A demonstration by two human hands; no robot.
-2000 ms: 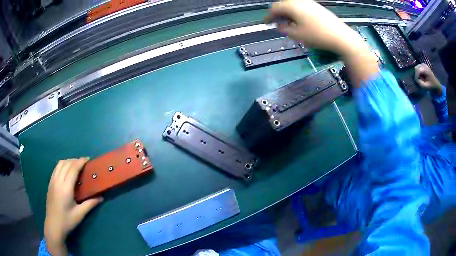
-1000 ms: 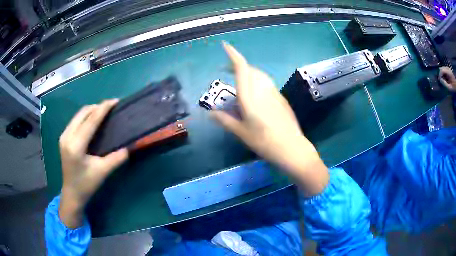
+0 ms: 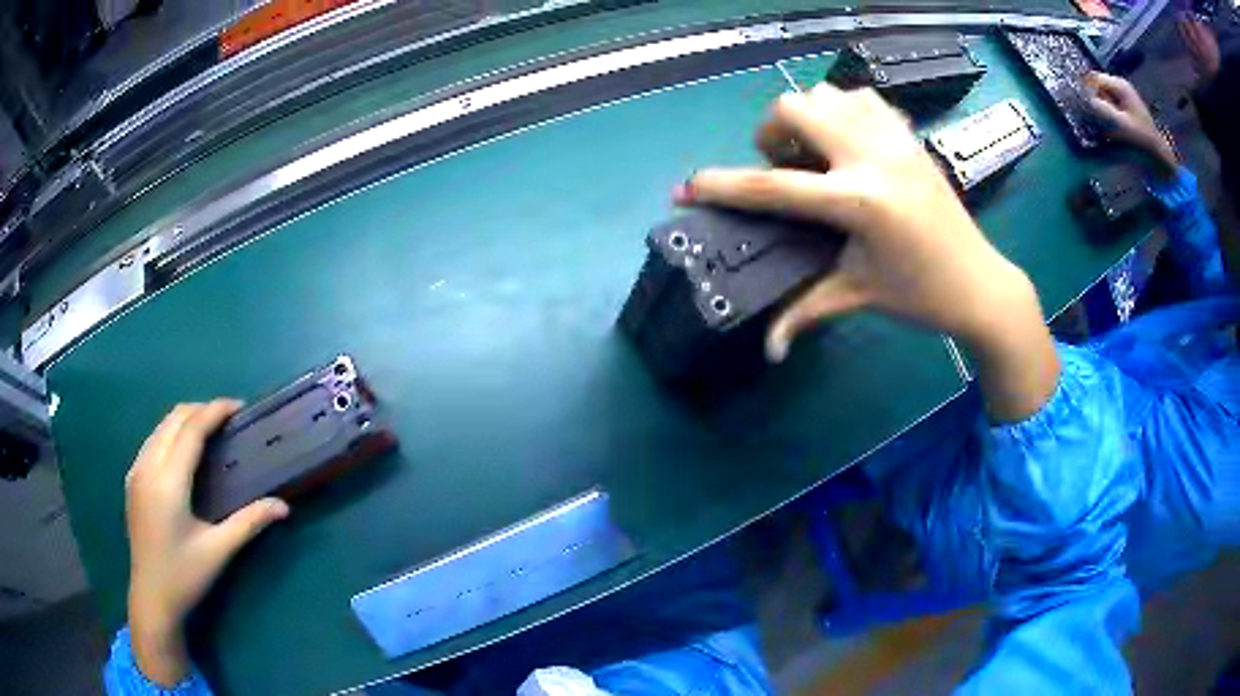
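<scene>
My left hand (image 3: pixel 177 524) grips the left end of a block: black plates (image 3: pixel 279 442) on top, with a little dark red showing along the lower edge. How many plates lie in it I cannot tell. My right hand (image 3: pixel 898 224) spans the top of a stack of black plates (image 3: pixel 707 292), its thumb at the near edge and its index finger at the far edge; it hides the stack's right end. A flat silver-blue metal plate (image 3: pixel 490 578) lies at the bench's front edge.
Green bench (image 3: pixel 503 326) with a conveyor rail (image 3: pixel 462 109) behind. An orange plate (image 3: pixel 279 21) is on the line. Back right: another black stack (image 3: pixel 911 68), a shiny plate block (image 3: pixel 986 143), a tray of small pieces (image 3: pixel 1054 82), and a coworker's hand (image 3: pixel 1129 116) by a dark block (image 3: pixel 1118 193).
The black plate from mid-bench is gone from there; the left block now has black plates lying squarely on top. My right hand has moved right onto the stack. The view has shifted.
</scene>
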